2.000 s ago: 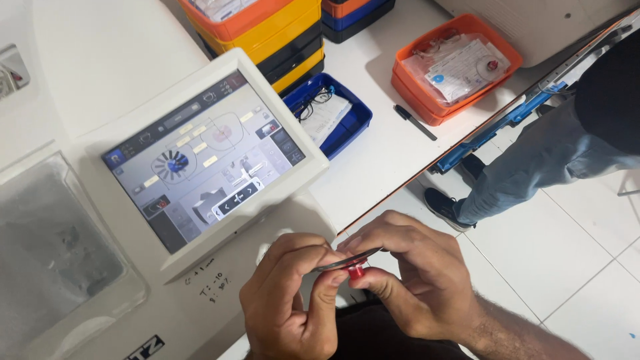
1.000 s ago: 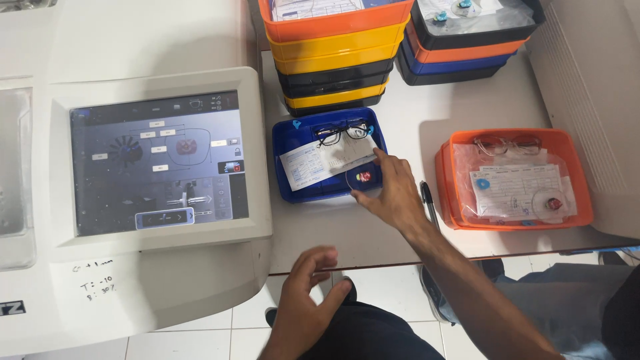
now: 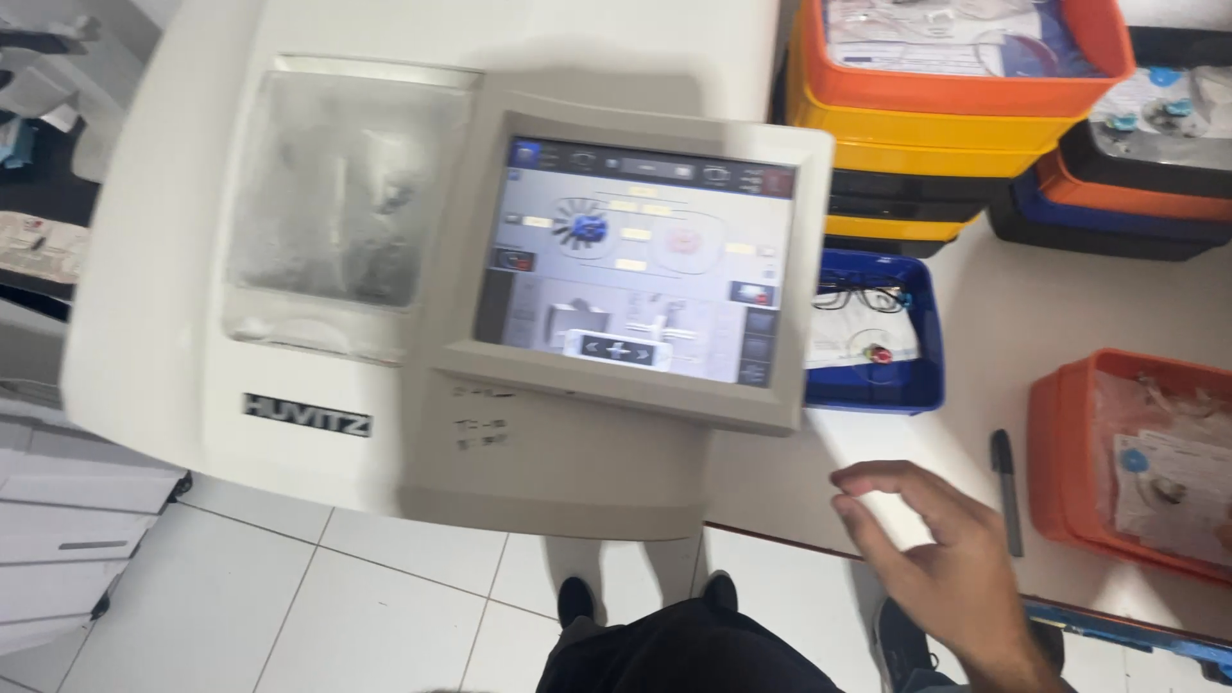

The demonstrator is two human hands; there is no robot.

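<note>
My right hand (image 3: 938, 558) hovers over the front edge of the table, empty, thumb and index finger curved toward each other with a gap between the tips. Above it lies a blue plastic tray (image 3: 890, 390) holding black-framed eyeglasses (image 3: 859, 297), a paper slip and a clear lens with a small red piece (image 3: 877, 353) on it. Left of the tray stands a Huvitz lens edging machine (image 3: 577, 491) with a lit touchscreen (image 3: 640, 265) and a closed, cloudy chamber cover (image 3: 351, 192). My left hand is out of view.
A stack of orange, yellow and black trays (image 3: 962, 130) stands behind the blue tray, with more stacked trays (image 3: 1097, 226) beside it. At right are a black marker (image 3: 1006, 491) and an orange tray (image 3: 1059, 452) with papers and lenses. Another person's shoe (image 3: 900, 645) shows below the table.
The right hand has let go of the lens, which now lies in the blue tray, and has moved back toward the table edge. The left hand has left the view, which has swung left.
</note>
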